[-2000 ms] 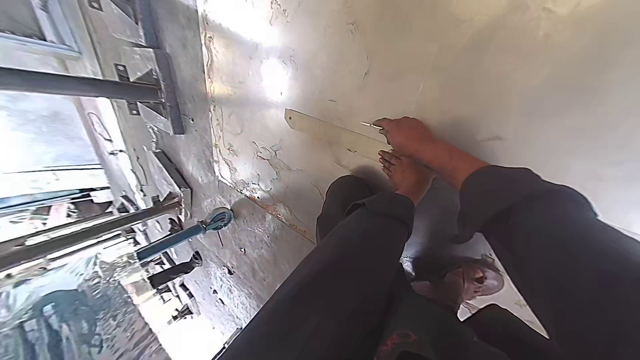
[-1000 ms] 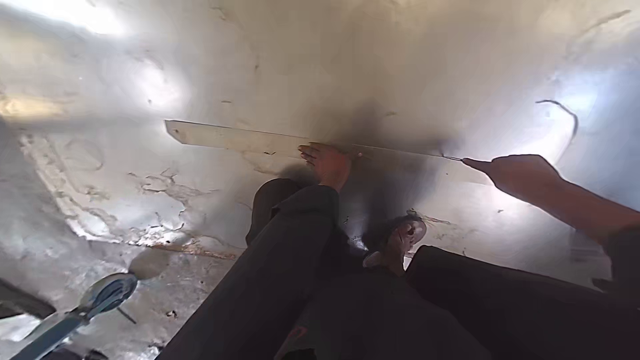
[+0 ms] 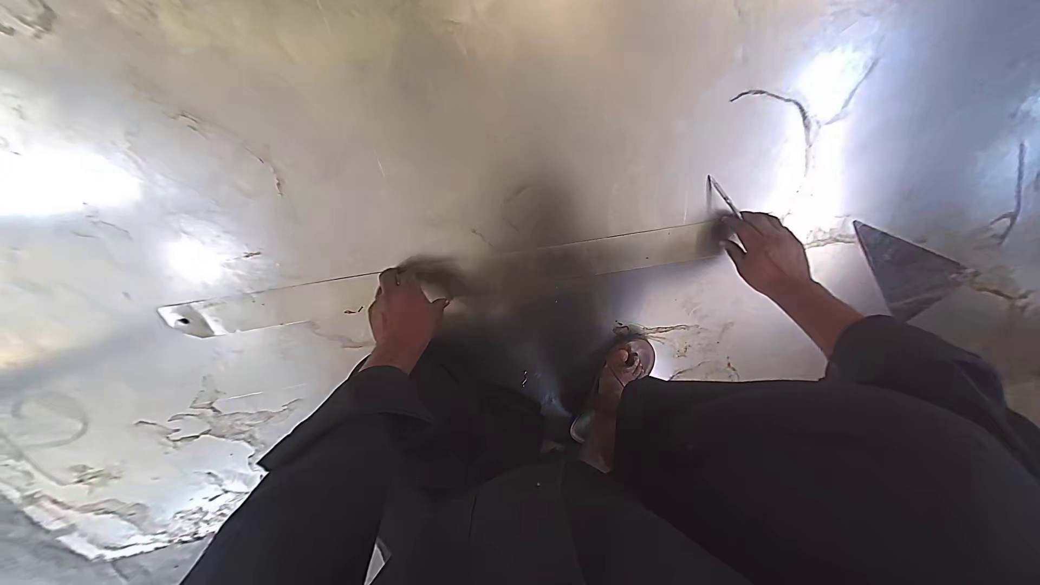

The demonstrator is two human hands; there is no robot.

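A long, flat metal straightedge [image 3: 601,251] lies across a shiny metal sheet [image 3: 455,106], its left end bearing a small hole. Over the left half of the straightedge is my left hand [image 3: 405,315], thumb apart from the fingers, touching its upper edge. My right hand [image 3: 770,252] is at the right end and holds a thin, pointed marking tool [image 3: 723,196] between thumb and fingers, its tip toward the upper left. Whether the right fingers also touch the straightedge cannot be told.
My foot in a sandal [image 3: 632,357] is on the sheet between my dark-clothed legs. A dark triangular piece [image 3: 910,268] lies to the right of my right hand. Marks and scuffs cover the sheet, whose edge [image 3: 106,555] shows at the lower left.
Two seconds ago both hands were close together at one end of the straightedge; they are now well apart along it. The view has turned and moved a lot.
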